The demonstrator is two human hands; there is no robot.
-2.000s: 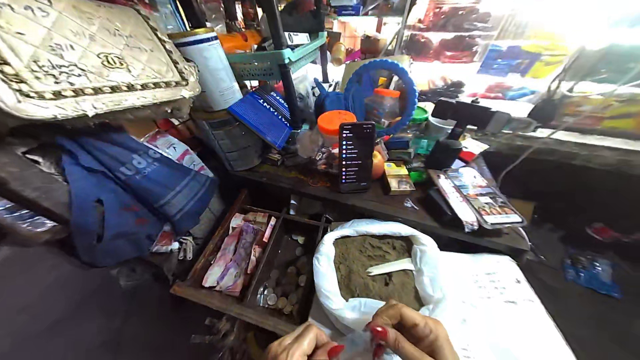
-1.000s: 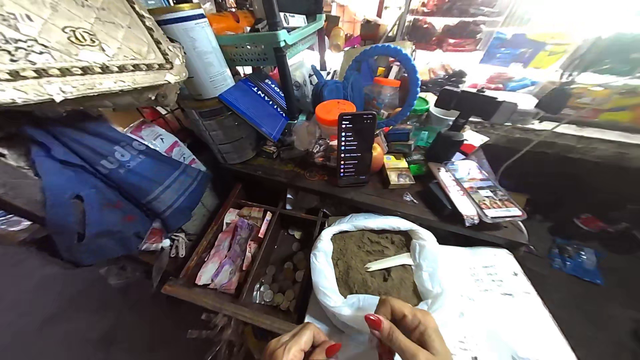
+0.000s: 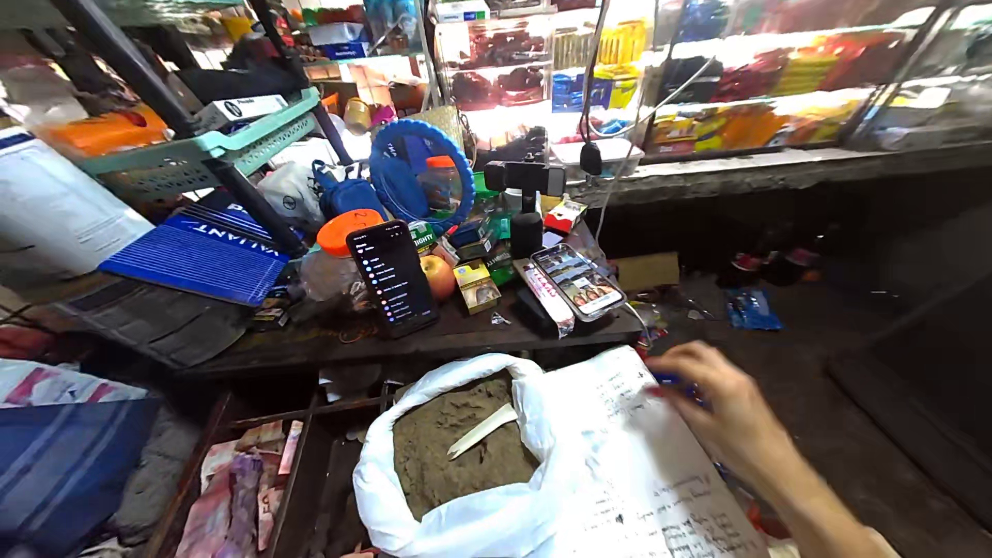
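My right hand [image 3: 713, 395] is over the upper right edge of a handwritten white sheet [image 3: 635, 465], its fingers and thumb around a small dark blue thing that is mostly hidden. Of my left hand, only what may be a fingertip shows at the bottom edge, too little to judge. Left of the sheet is an open white plastic bag [image 3: 376, 473] of brown powder [image 3: 434, 442], with a pale flat scoop or stick [image 3: 482, 432] lying on the powder. Further left, a wooden drawer [image 3: 306, 449] holds crumpled banknotes [image 3: 240, 496].
Behind the bag, a wooden ledge [image 3: 310, 349] bears an upright phone [image 3: 393, 277], an orange-lidded jar [image 3: 329, 271], an apple [image 3: 439, 277], small boxes and another phone [image 3: 577, 280] with a cable. A blue-rimmed round mirror [image 3: 422, 174] stands behind them. A blue cloth [image 3: 70, 473] hangs at left.
My right hand has moved from in front of the bag to the sheet's right edge. My left hand, earlier in front of the bag, has dropped almost out of view. The view has shifted right.
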